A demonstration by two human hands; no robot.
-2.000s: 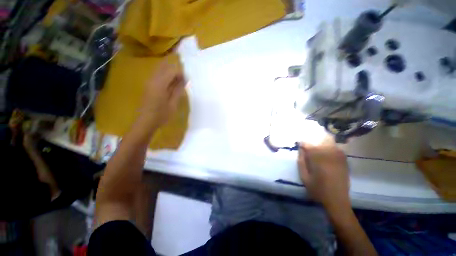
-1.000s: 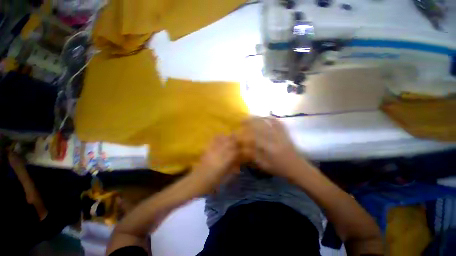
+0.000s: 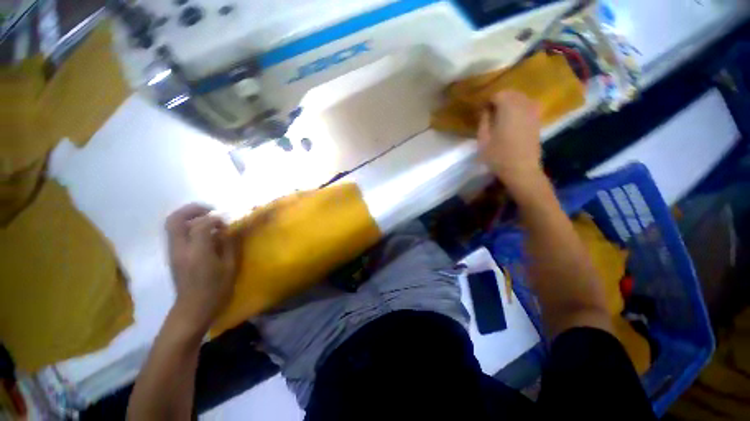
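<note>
A folded yellow fabric piece point(image 3: 300, 242) lies over the table's front edge, below the needle area, slightly blurred. My left hand point(image 3: 200, 251) holds its left end with bent fingers. My right hand point(image 3: 511, 131) is at the small folded yellow stack point(image 3: 555, 86) under the machine arm at the right; its fingertips touch the stack, and whether they grip a piece is hidden. The white sewing machine point(image 3: 329, 53) with blue stripe stands behind. Its lamp glare hides the needle and presser foot.
A flat yellow stack point(image 3: 62, 279) lies at left, with more yellow cloth point(image 3: 86, 82) behind it. A blue slatted crate point(image 3: 687, 279) with yellow pieces stands at lower right. A dark phone point(image 3: 487, 302) lies by my right thigh. Tangled cords point(image 3: 613, 62) lie at upper right.
The view has swung right. The yellow piece, held by both hands before, is now folded narrower and only my left hand is on it. My right hand has moved right to the small stack.
</note>
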